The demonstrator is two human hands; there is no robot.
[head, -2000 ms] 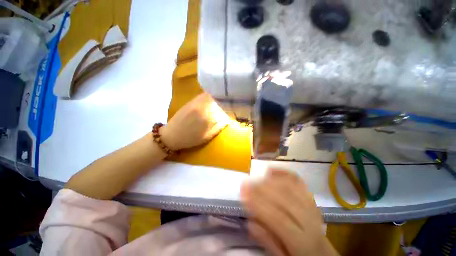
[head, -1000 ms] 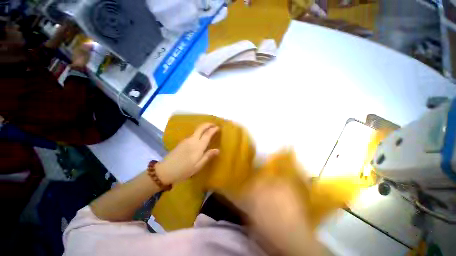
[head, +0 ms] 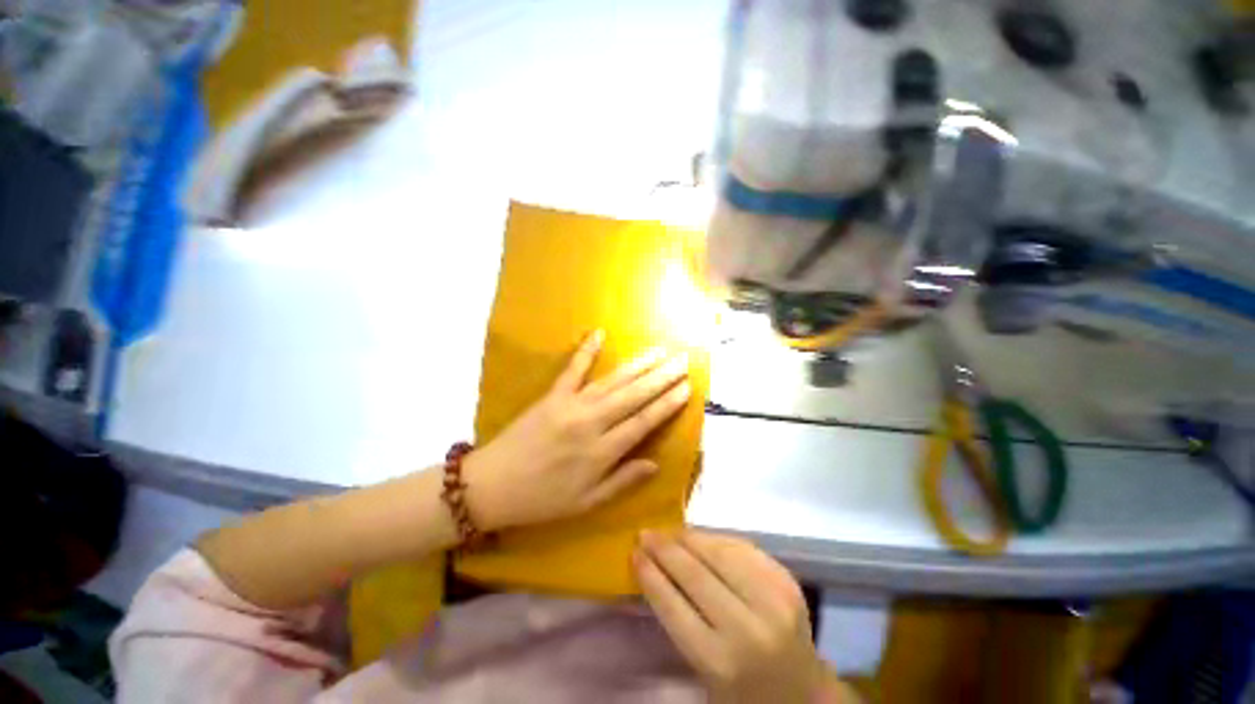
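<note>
A mustard-yellow panel (head: 551, 289) lies flat on the white table, left of the needle area, and hangs slightly over the front edge. My left hand (head: 571, 447) rests on it with the fingers spread, pressing it flat. My right hand (head: 730, 605) holds its lower right corner at the table edge between thumb and fingers. The sewing machine head (head: 826, 151) is at the upper right. The lamp glare hides the panel's upper right edge, so I cannot tell if it is under the presser foot.
Scissors with a yellow and a green handle (head: 1025, 468) lie right of the needle area. Small curved pieces (head: 282, 124) sit at the far left beside yellow cloth. More yellow cloth (head: 963, 653) shows below the table edge.
The view has swung back to the machine. The bunched yellow cloth in my hands one second ago has given way to a flat panel under my left hand, its corner in my right.
</note>
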